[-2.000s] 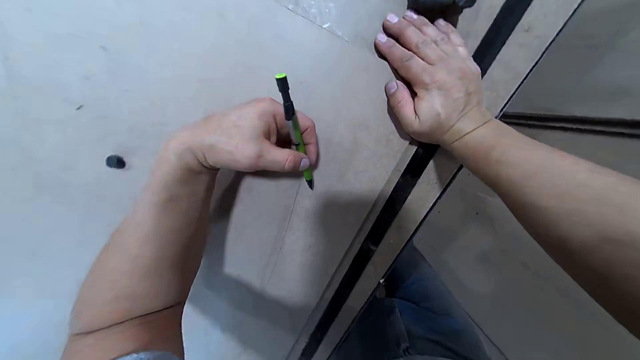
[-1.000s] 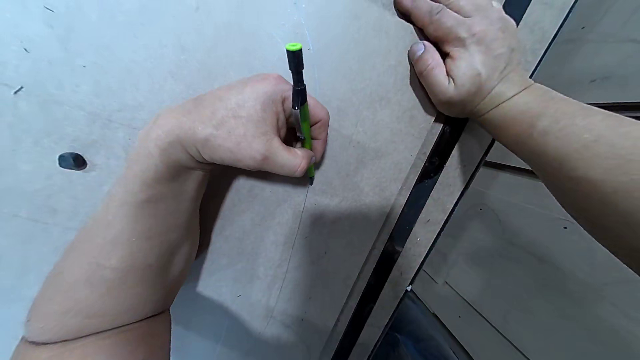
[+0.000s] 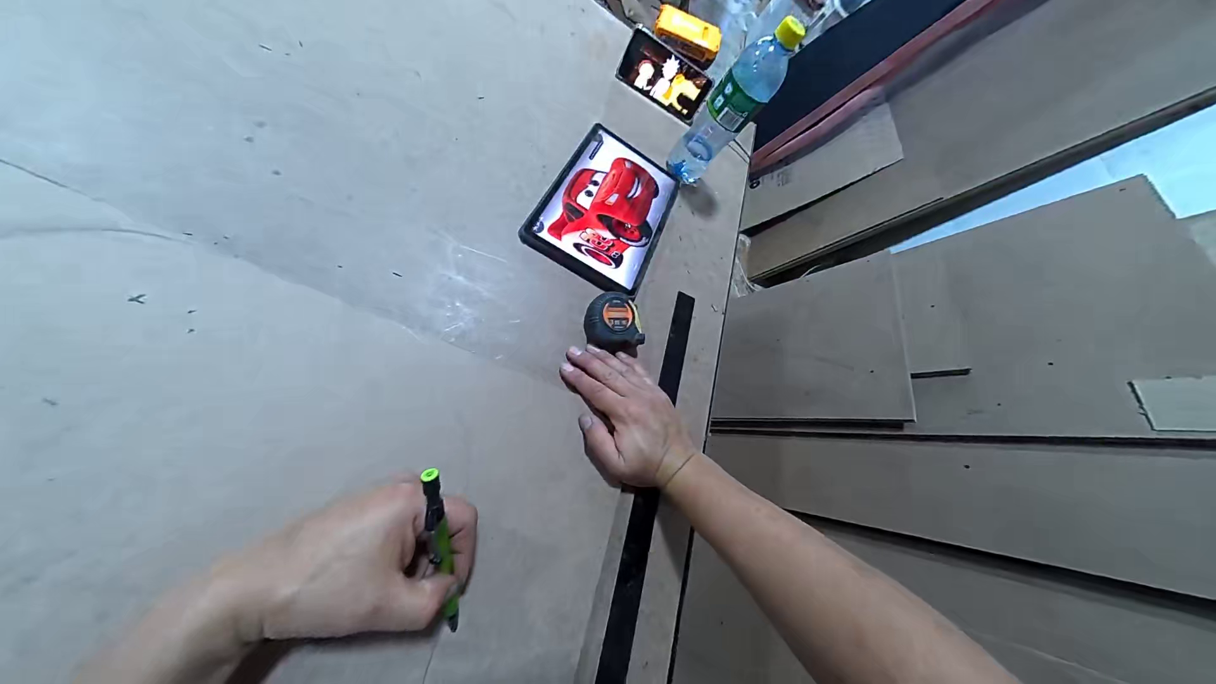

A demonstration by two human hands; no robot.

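My left hand (image 3: 370,565) holds a green and black mechanical pencil (image 3: 440,541), its tip down at a thin line on the large pale board (image 3: 237,408). Palm down, my right hand (image 3: 627,413) lies across a long black strip (image 3: 632,570) near the board's right edge. Just beyond its fingertips sits a black tape measure (image 3: 613,321) with an orange label. The fingers of that hand are apart, and I see nothing gripped in it.
Past the tape measure lies a tablet (image 3: 605,209) showing a red cartoon car. A phone (image 3: 664,74), a yellow toy vehicle (image 3: 688,35) and a plastic bottle (image 3: 731,103) with a yellow cap are farther back. Stacked boards (image 3: 1026,313) fill the right side.
The view has swung toward the far end of the board, bringing the tablet, phone and bottle in. The pencil stays in my left hand; my right hand still rests on the strip.
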